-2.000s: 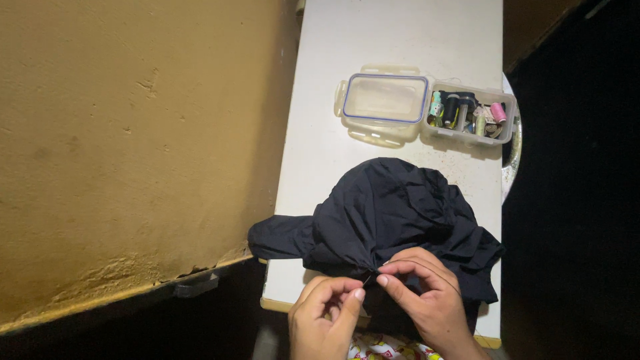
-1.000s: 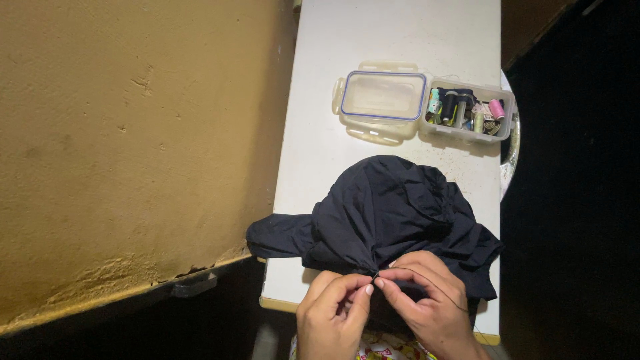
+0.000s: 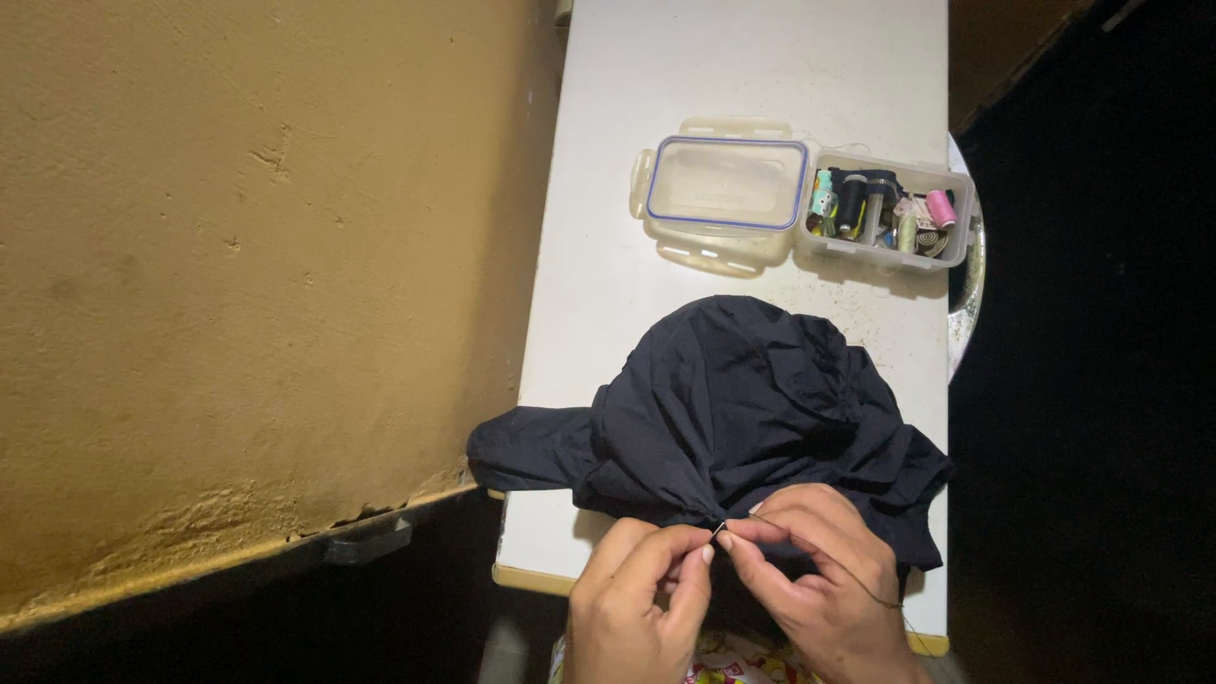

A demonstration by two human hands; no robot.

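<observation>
Dark navy cloth lies bunched on the near end of the white table. At its near edge my left hand pinches a fold of the cloth between thumb and index finger. Close beside it, my right hand holds a thin sewing needle between thumb and index finger, its tip at the fold. A dark thread runs across the back of my right hand and hangs past the wrist. The fingertips of both hands nearly meet. The needle's far end is hidden.
Beyond the cloth, a clear plastic box holds several thread spools. Its blue-sealed lid lies to its left on the white table. A yellowish wall borders the left side. A round rim shows behind the table's right edge.
A bright needle now shows between my fingertips, where one second ago they were closed together at the cloth. The cloth and the box have stayed in place.
</observation>
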